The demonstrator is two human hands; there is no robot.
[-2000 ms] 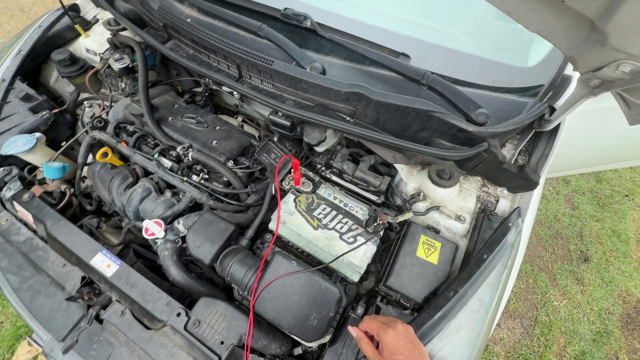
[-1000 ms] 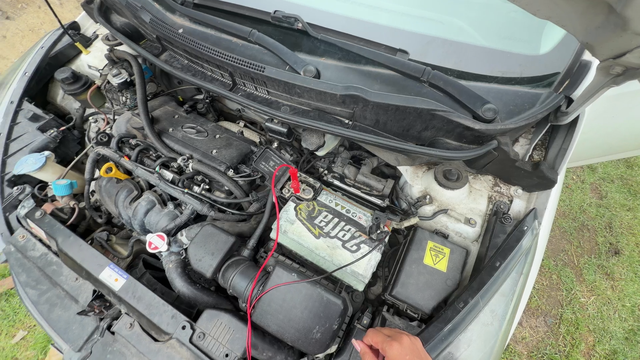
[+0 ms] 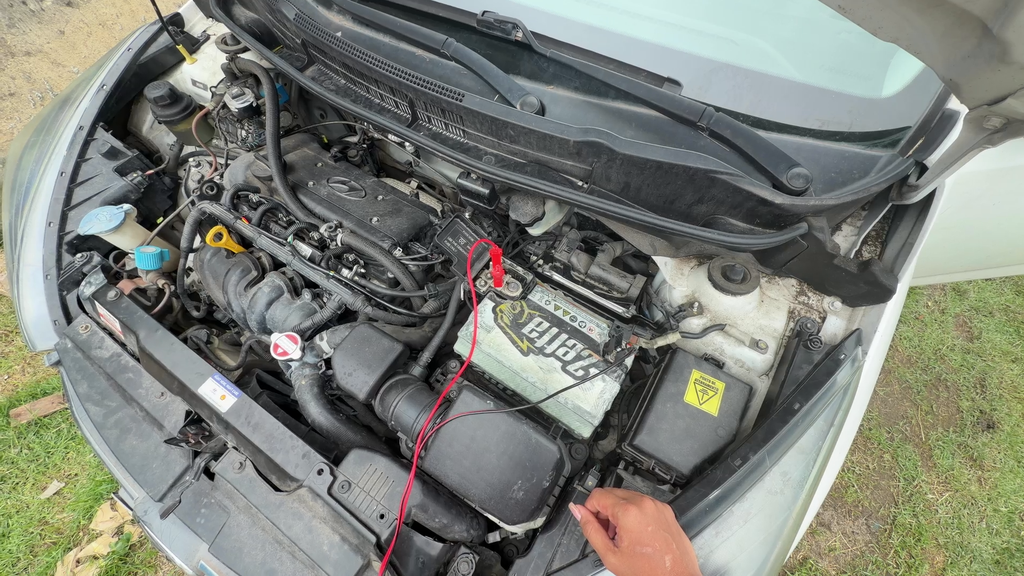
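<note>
My right hand [image 3: 636, 532] is at the bottom edge, right of centre, with its fingers loosely curled and nothing seen in them. It is in front of the black fuse box [image 3: 688, 412] and right of the black air filter housing [image 3: 492, 456]. Behind them lies the car battery [image 3: 544, 352]. A red probe or clip [image 3: 497, 266] stands at the battery's far left terminal, and its red lead [image 3: 432, 416] runs down past the bottom edge. A thin black lead [image 3: 528, 406] reaches the terminal area at the battery's right side. My left hand is out of view.
The engine with its black cover [image 3: 344, 188] and yellow dipstick handle [image 3: 224, 238] lies to the left. A radiator cap [image 3: 286, 346] is near the front. Wiper arms [image 3: 720, 132] cross behind the engine bay. The raised hood's underside [image 3: 952, 48] is at upper right.
</note>
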